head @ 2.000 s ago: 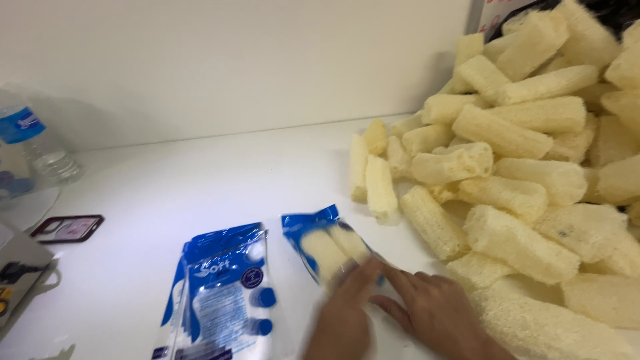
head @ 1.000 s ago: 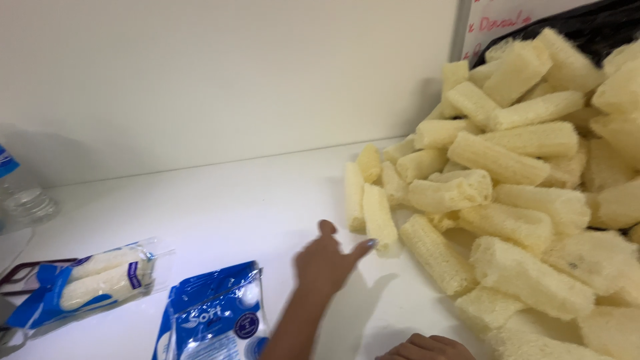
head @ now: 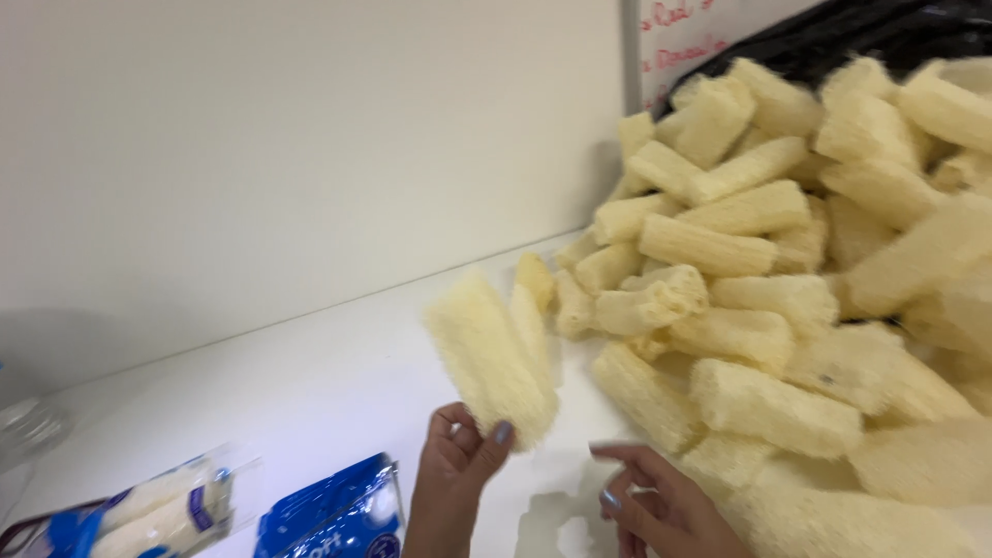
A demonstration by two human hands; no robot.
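Note:
My left hand (head: 465, 457) grips the lower end of a pale yellow loofah piece (head: 492, 356), thumb in front, and holds it upright above the white table. My right hand (head: 651, 496) is to the right of it, fingers partly bent and apart, holding nothing, beside the large pile of loofah pieces (head: 775, 395). Another loofah piece (head: 529, 310) stands partly hidden behind the held one. Blue printed plastic bags (head: 333, 511) lie at the bottom, left of my left hand. Farther left is a filled clear-and-blue bag (head: 155, 511) with two loofah pieces inside.
A black plastic bag (head: 914, 35) lies behind the pile at the upper right, by a white board (head: 682, 39) with red handwriting. At the left edge are a clear plastic bottle (head: 35, 426) and a dark-rimmed object (head: 19, 535) partly under the filled bag. A pale wall (head: 310, 155) borders the table.
The filled bag went from between both hands to the far left. My left hand, empty one second ago, has taken hold of a loofah piece from the pile's left edge and raised it.

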